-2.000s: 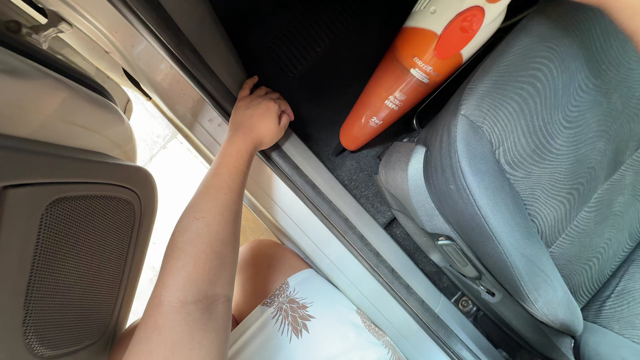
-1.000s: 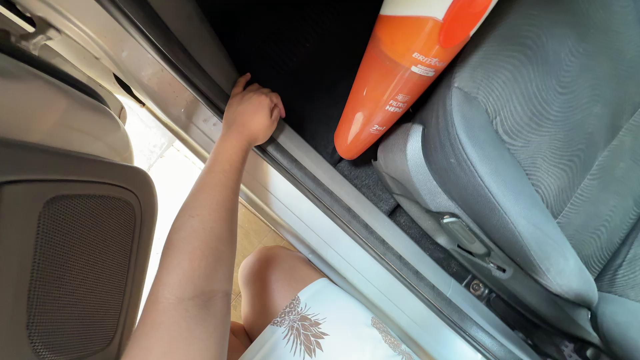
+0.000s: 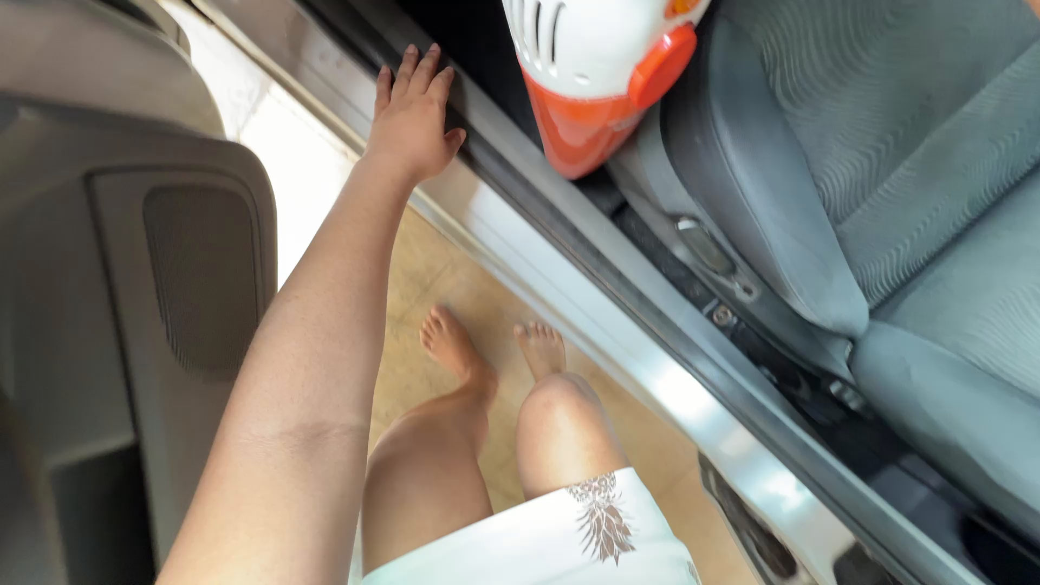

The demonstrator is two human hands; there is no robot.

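Observation:
My left hand (image 3: 414, 114) lies palm down on the car's door sill (image 3: 528, 219), its fingers spread and holding nothing. To its right, a white and orange handheld vacuum cleaner (image 3: 585, 89) points down between the sill and the front of the car seat (image 3: 780, 171). Its upper end is cut off by the top edge, so whatever grips it is hidden. My right hand is out of view; only a sliver of skin shows in the top right corner.
The open door's inner panel, with a speaker grille (image 3: 203, 276), stands at the left. A seat side lever (image 3: 705, 244) lies beside the sill. Bare feet and knees are on the tan tiled floor (image 3: 487, 284) below the sill.
My left hand has gone from curled fingers over the sill's edge to spread fingers on it. The vacuum cleaner's nozzle now sits closer to the sill. The view has shifted, showing both feet.

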